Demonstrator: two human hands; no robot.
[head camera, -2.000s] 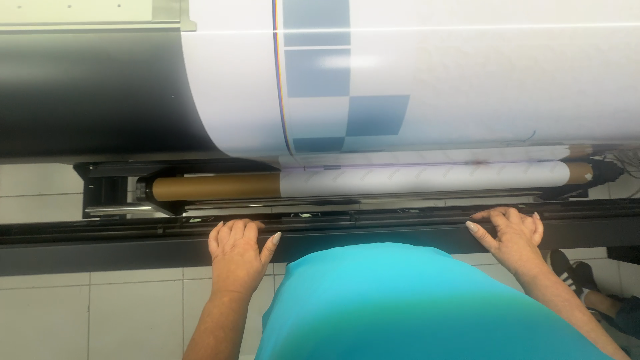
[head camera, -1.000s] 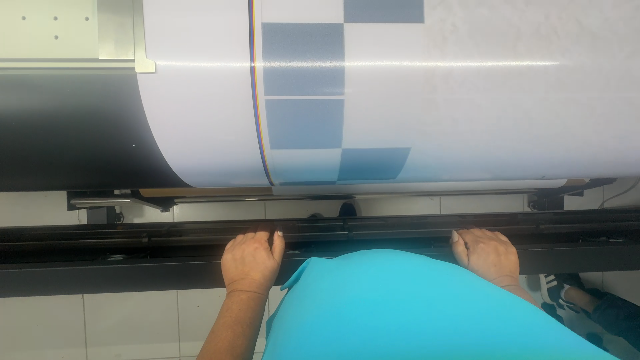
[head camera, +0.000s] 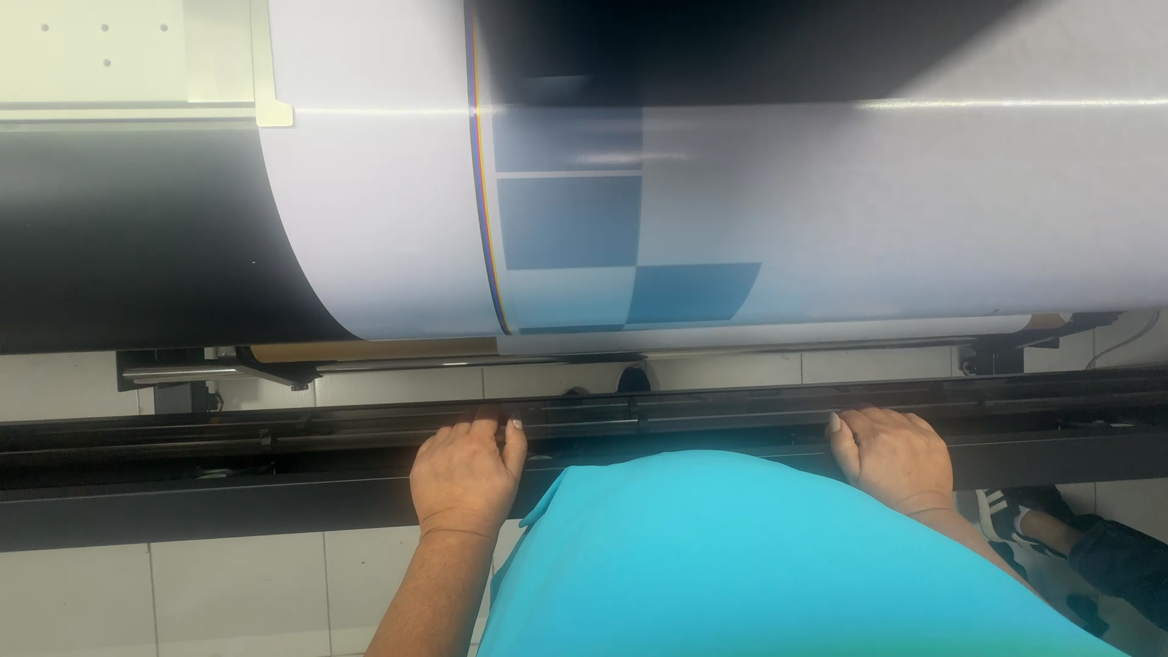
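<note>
My left hand (head camera: 464, 473) rests on a long black rail (head camera: 310, 502), its fingers curled over the far edge. Farther right, my right hand (head camera: 892, 461) lies on the same rail in a like way. Whether the fingers grip the rail is hard to see, as the fingertips are mostly hidden. Beyond the rail, a wide white printed sheet (head camera: 383, 228) curves down over the black front of a large-format printer (head camera: 137, 237). The sheet bears blue squares and a thin multicoloured stripe. Under it, part of a roll on a cardboard core (head camera: 374, 350) shows.
A pale metal plate (head camera: 119, 64) covers the printer's upper left. Black brackets (head camera: 182, 383) and a metal bar sit below the sheet. A dark blurred shape hides the top middle. At the lower right are another person's leg and striped shoe (head camera: 999, 511). The floor is tiled.
The view has shifted, so less of the lower roll shows than two seconds ago. A dark blurred shape now covers the top of the view. Both hands remain on the rail.
</note>
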